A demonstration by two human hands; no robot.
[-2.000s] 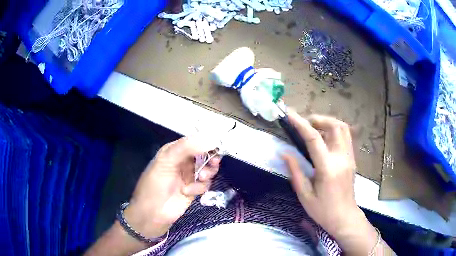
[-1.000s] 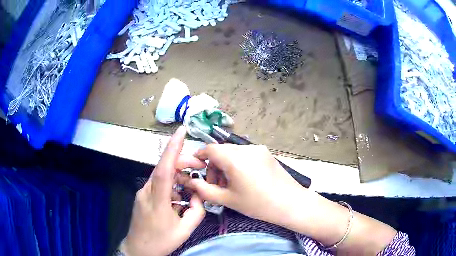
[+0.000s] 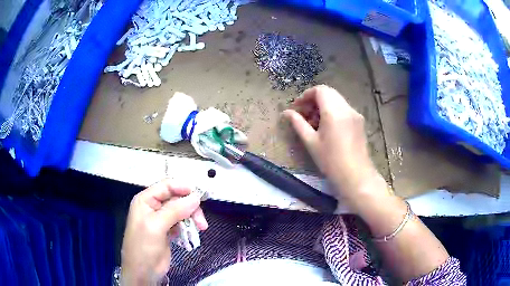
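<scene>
My left hand (image 3: 162,223) is at the lower left, before the bench edge, with its fingers closed on a white corded piece (image 3: 190,233) that hangs below them. My right hand (image 3: 330,131) is over the cardboard, just below the pile of small dark metal parts (image 3: 286,60). Its thumb and fingers curl with a gap between them; whether a tiny part is inside cannot be seen. The hammer (image 3: 279,177) lies between the hands, its black handle across the white edge. Its head is hidden in white padding (image 3: 180,118) with a blue band.
A heap of white housing pieces (image 3: 168,33) lies at the far left of the cardboard mat (image 3: 335,61). A blue bin (image 3: 78,95) with corded pieces is at left. A blue bin (image 3: 420,89) of white pieces is at right. A dark round spot (image 3: 211,173) shows on the white edge.
My right hand has left my left hand and reached up and right to the metal pile. My left hand has moved down and left with the white piece. The hammer lies on the bench, released earlier.
</scene>
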